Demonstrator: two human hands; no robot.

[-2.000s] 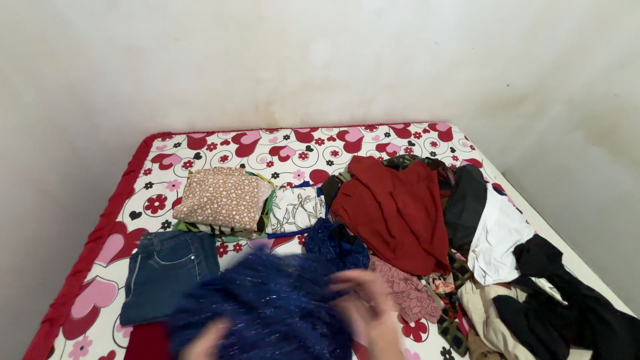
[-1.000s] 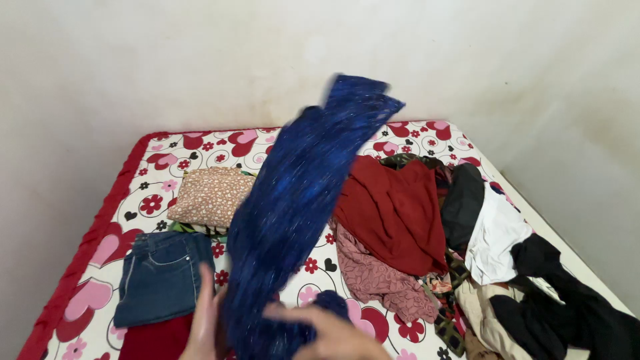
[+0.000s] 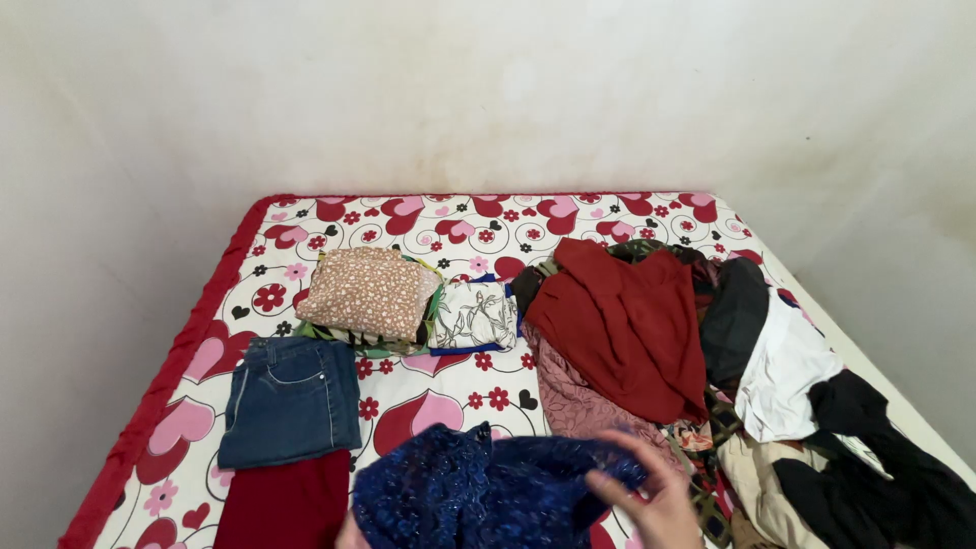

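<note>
A dark blue, glittery garment (image 3: 473, 488) spreads between my hands at the bottom of the head view. My right hand (image 3: 648, 488) pinches its right end between thumb and fingers. At its lower left edge my left hand (image 3: 352, 534) shows only in part, against the cloth; the fingers are mostly hidden. Left of the garment lie folded blue jeans (image 3: 293, 404), with dark red folded cloth (image 3: 282, 503) just below them.
Behind sit a folded brown floral garment (image 3: 366, 293) and a folded white patterned one (image 3: 474, 314). To the right is a loose heap with a rust-red garment (image 3: 625, 335), a white one (image 3: 785, 374) and black ones (image 3: 900, 457), on a heart-patterned bedsheet (image 3: 427, 415).
The blue garment, held up lengthwise one second ago, is now low and spread sideways. My right hand has moved right, to the garment's right end.
</note>
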